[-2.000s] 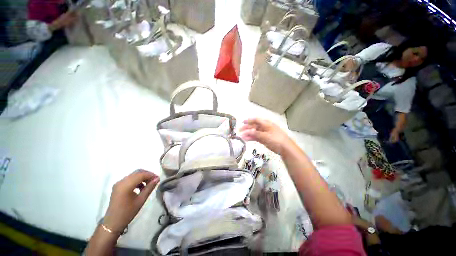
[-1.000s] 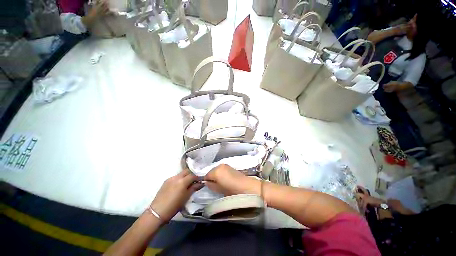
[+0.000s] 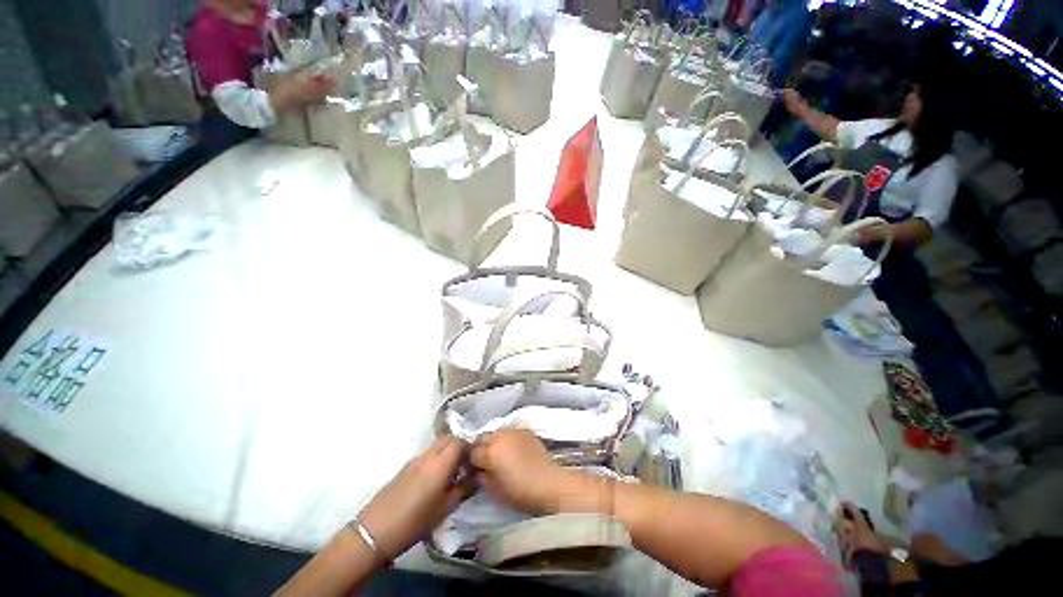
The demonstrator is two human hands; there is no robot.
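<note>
An open beige tote bag (image 3: 536, 402) with a pale lining stands close in front of me, its mouth spread. Another open tote (image 3: 513, 280) stands just behind it, handles up. My left hand (image 3: 437, 472) and my right hand (image 3: 513, 466) meet at the near bag's left opening edge, fingertips together. Whatever lies between the fingers is too small and hidden to tell. A beige handle (image 3: 554, 539) lies folded down on the near side, below my right wrist. A small pile of metal fittings (image 3: 659, 437) lies right of the bags.
A red wedge-shaped object (image 3: 576, 175) stands mid-table. Rows of stuffed totes stand behind left and at right (image 3: 682, 233). Clear plastic film (image 3: 775, 455) lies at right, more (image 3: 157, 239) at left. People stand at far left, at right, and a watch-wearing hand (image 3: 868, 542) shows lower right.
Both my hands, apart two seconds ago, came together at the near bag's edge and stay there. The near handle now lies folded towards me. The view has tilted up, showing more of the far table.
</note>
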